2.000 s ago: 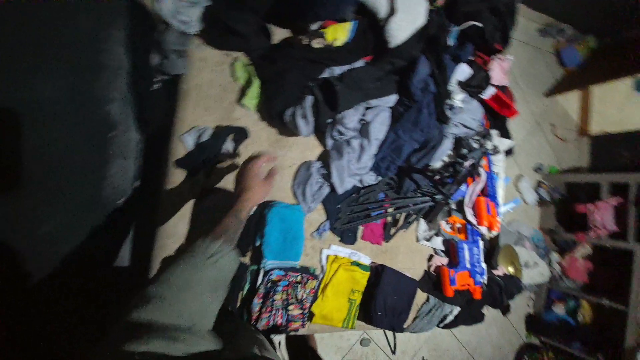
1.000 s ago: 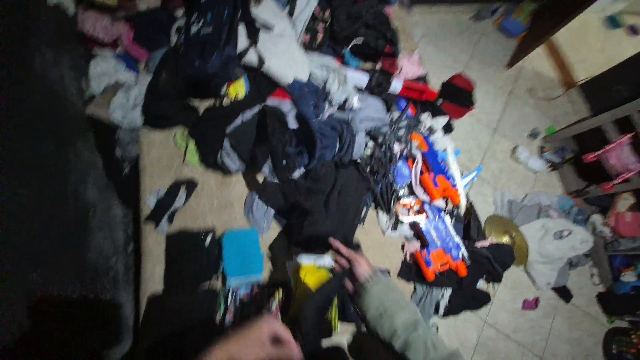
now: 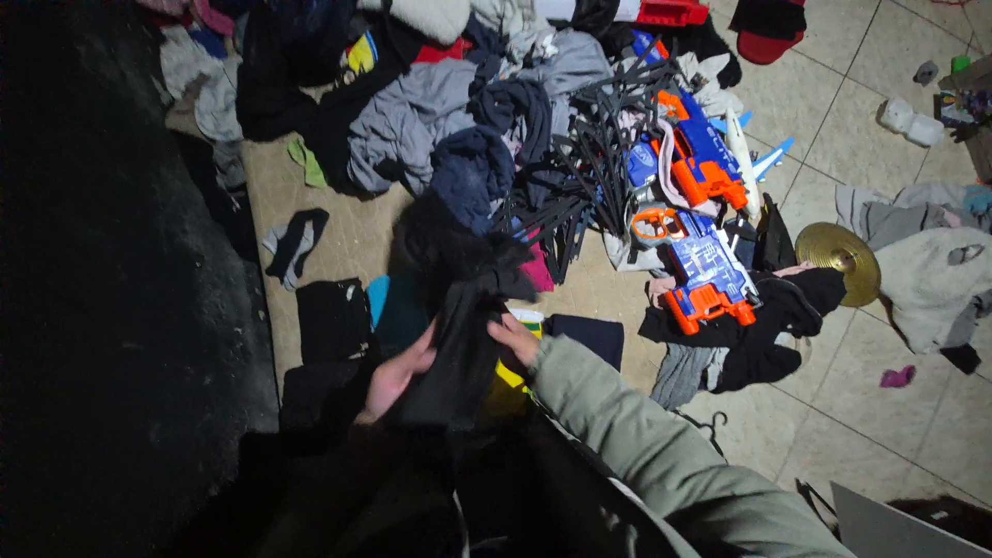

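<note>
A black garment [image 3: 457,356] hangs between my two hands, over the near part of the beige surface. My left hand [image 3: 399,376] grips its left edge, and my right hand [image 3: 515,339] has hold of its right edge. Beneath and beside it lie a folded teal cloth [image 3: 387,302], a yellow garment [image 3: 509,376] and a folded dark navy cloth [image 3: 587,339]. Folded black clothing [image 3: 333,319] sits left of my left hand. Farther up is a heap of loose clothes [image 3: 418,116], with a bundle of black hangers [image 3: 577,178] at its right side.
Blue and orange toy blasters [image 3: 709,267] rest right of the hangers. A brass cymbal [image 3: 841,263] and a pale fleece garment [image 3: 938,287] lie over the tiled floor at right. A small grey and black garment [image 3: 294,244] is at the surface's left side.
Both hands now hold a black garment; one second ago my right hand was by the yellow garment. Two seconds ago the hand in view was over the left part of the surface. The view has shifted.
</note>
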